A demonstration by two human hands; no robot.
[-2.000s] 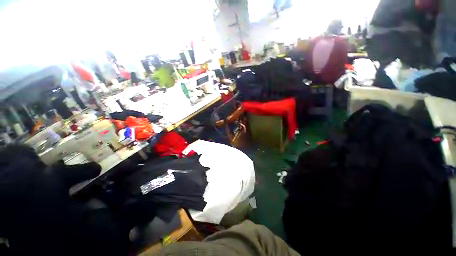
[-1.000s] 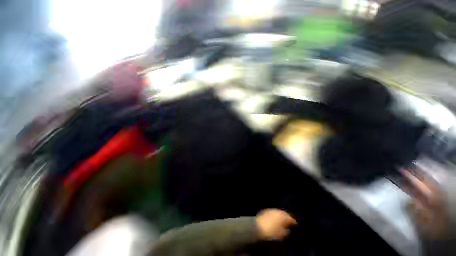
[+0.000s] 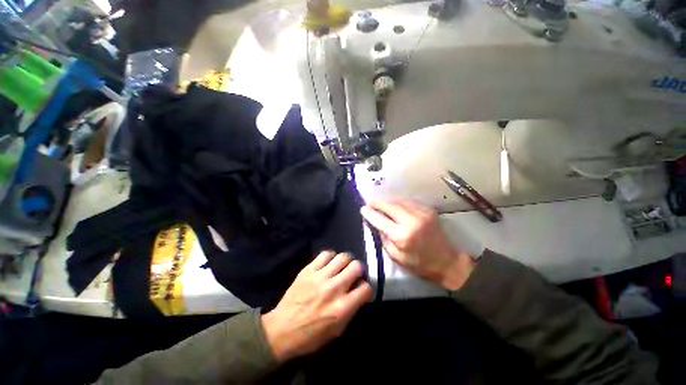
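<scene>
A black garment piece (image 3: 233, 173) lies heaped left of the needle, its right edge running to the presser foot (image 3: 347, 159). My left hand (image 3: 320, 301) presses on the black cloth near the table's front edge, fingers curled onto it. My right hand (image 3: 410, 237) is just below the needle, its fingertips at the narrow black strip (image 3: 378, 263), which hangs from the needle area over the table edge. The fingertips touch the strip or the cloth edge; the exact pinch is hard to see.
The cream-white machine body (image 3: 466, 71) spans the top right. Dark red thread snips (image 3: 474, 197) lie on the bed, with a white rod (image 3: 505, 162) upright beyond. Yellow printed tape (image 3: 169, 271) shows under the cloth. A grey-blue machine (image 3: 37, 199) and green cones (image 3: 30, 79) are at left.
The view has swung from the workshop, floor and garment heaps to the sewing machine. Both hands, blurred and apart one second ago, are now close together at the cloth below the needle.
</scene>
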